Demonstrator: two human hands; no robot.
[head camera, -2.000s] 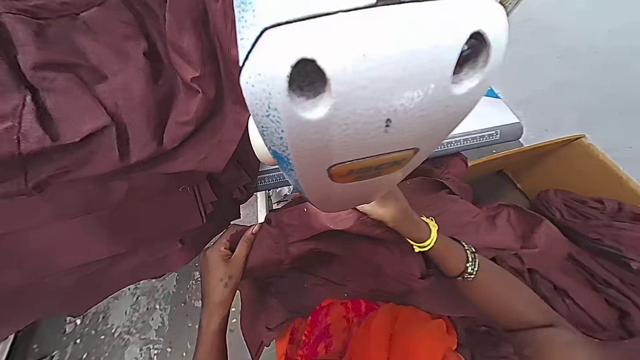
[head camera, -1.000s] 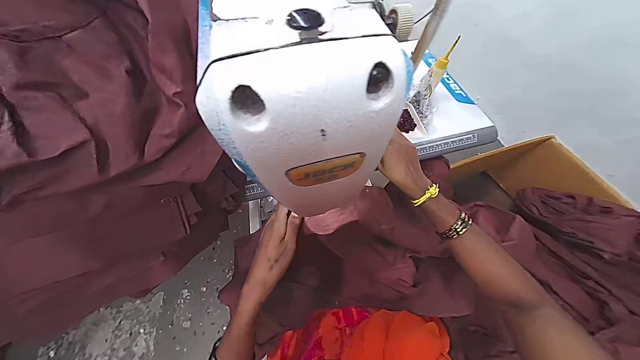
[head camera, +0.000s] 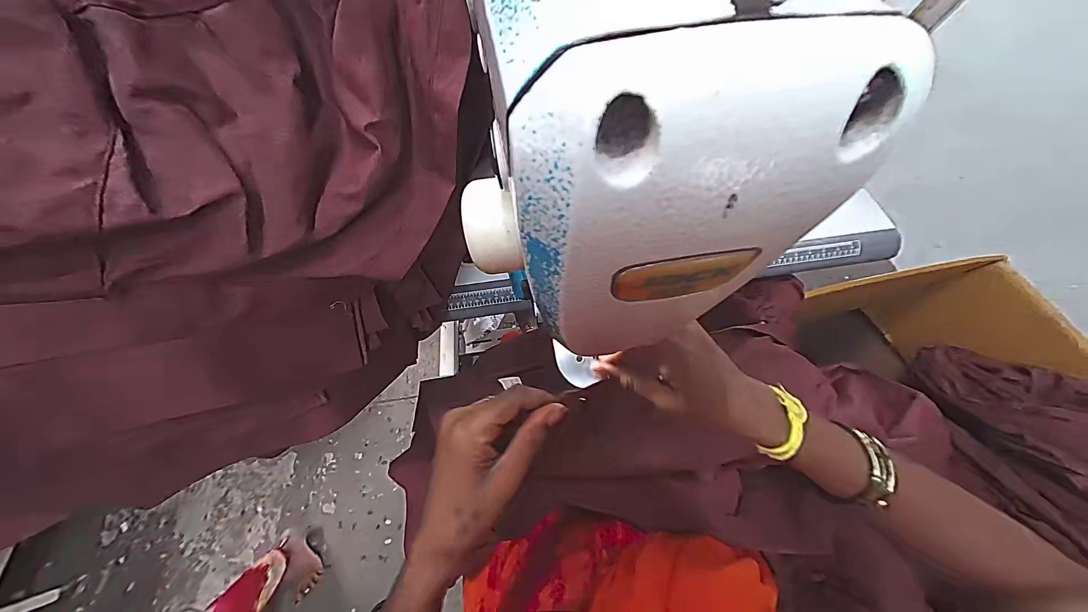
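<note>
The white head of a Jack sewing machine (head camera: 722, 178) stands over maroon cloth (head camera: 646, 459) that lies across my lap. My left hand (head camera: 493, 459) pinches the cloth's upper edge between thumb and fingers, just left of and below the machine head. Close to the right, beneath the head, my right hand (head camera: 680, 374) is at the same edge, its fingers partly blurred beside a shiny metal plate (head camera: 576, 365); whether it grips the cloth I cannot tell. A yellow band (head camera: 789, 422) and a metal bracelet (head camera: 875, 467) are on the right wrist. The needle is hidden.
More maroon cloth (head camera: 212, 212) hangs at the left. An open cardboard box (head camera: 977, 314) with maroon cloth (head camera: 1003, 408) beside it is at the right. A ruler scale (head camera: 820, 253) runs along the machine bed. A foot (head camera: 302, 565) shows on the speckled floor (head camera: 340, 501).
The right hand, beside the machine head's right side a second ago, is now lower and further left, under the head near my left hand. The view has shifted closer to the machine.
</note>
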